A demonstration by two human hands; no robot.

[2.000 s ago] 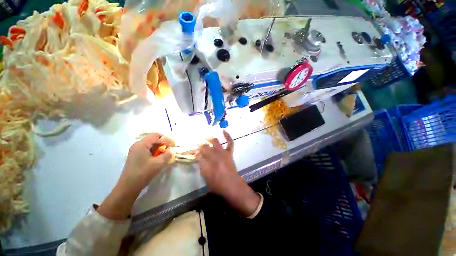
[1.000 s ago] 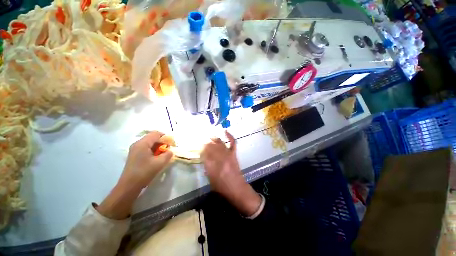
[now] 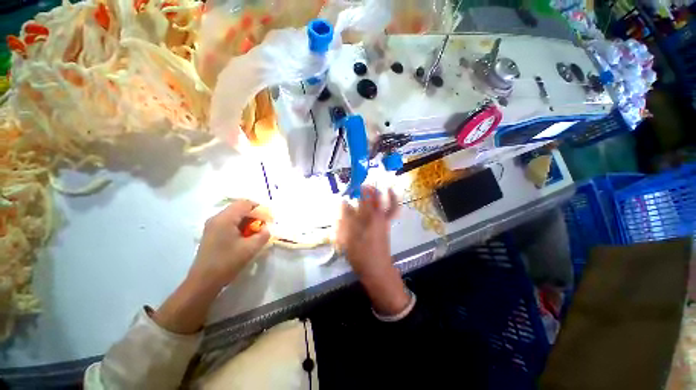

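Note:
A narrow cream fabric strip (image 3: pixel 301 243) with an orange patch lies in front of the needle area of the white sewing machine (image 3: pixel 412 91). My left hand (image 3: pixel 233 236) pinches its left end, the orange part showing between thumb and fingers. My right hand (image 3: pixel 368 232) is raised near the strip's right end, just below the blue guard (image 3: pixel 356 152), fingers partly spread and blurred. Whether it touches the strip cannot be told. The lamp glare washes out the needle and presser foot.
A large heap of cream and orange strips (image 3: pixel 99 91) lies at left. Yellow-orange rings (image 3: pixel 429 187) lie beside a black phone (image 3: pixel 469 194) at right. A clear plastic bag (image 3: pixel 259 72) hangs behind the machine head. Blue crates (image 3: pixel 656 202) and a brown box (image 3: pixel 622 320) stand at right.
My right hand has moved right and up from the strip toward the blue guard, its fingers opening. My left hand keeps its pinch. The whole view has shifted slightly.

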